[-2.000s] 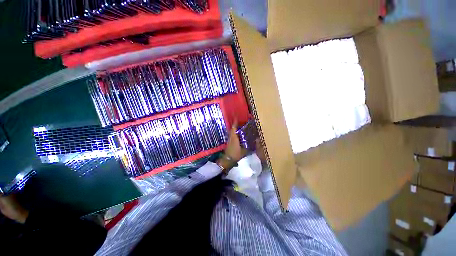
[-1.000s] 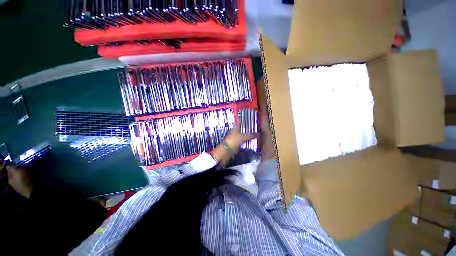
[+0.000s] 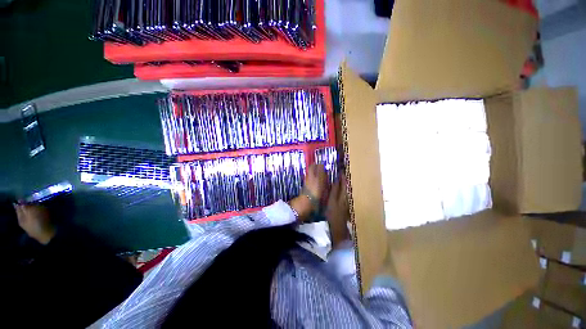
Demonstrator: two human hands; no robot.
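Note:
A red slotted tray (image 3: 333, 132) holds two tightly packed rows of upright silvery phone frames (image 3: 244, 122). A small separate group of frames (image 3: 326, 158) stands at the right end of the lower row, a red gap between it and the row. My left hand (image 3: 313, 184) is at this group, fingers on its lower left side. My right hand (image 3: 337, 204) is just right of it, beside the carton flap, blurred, its grip unclear. The lower part of the group is hidden by my hands. White sleeves (image 3: 316, 236) lie below my hands, partly covered.
An open carton (image 3: 504, 154) packed with white sleeves (image 3: 434, 160) stands at right, its near flap close to my right hand. Stacked red trays (image 3: 212, 54) with dark parts are behind. A black grid sheet (image 3: 119, 164) lies left. Another person's hand (image 3: 37, 222) holds a shiny part.
The small group of frames has gone from between my hands beside the tray to the right end of the lower row. My right hand now shows beside it. The view has shifted.

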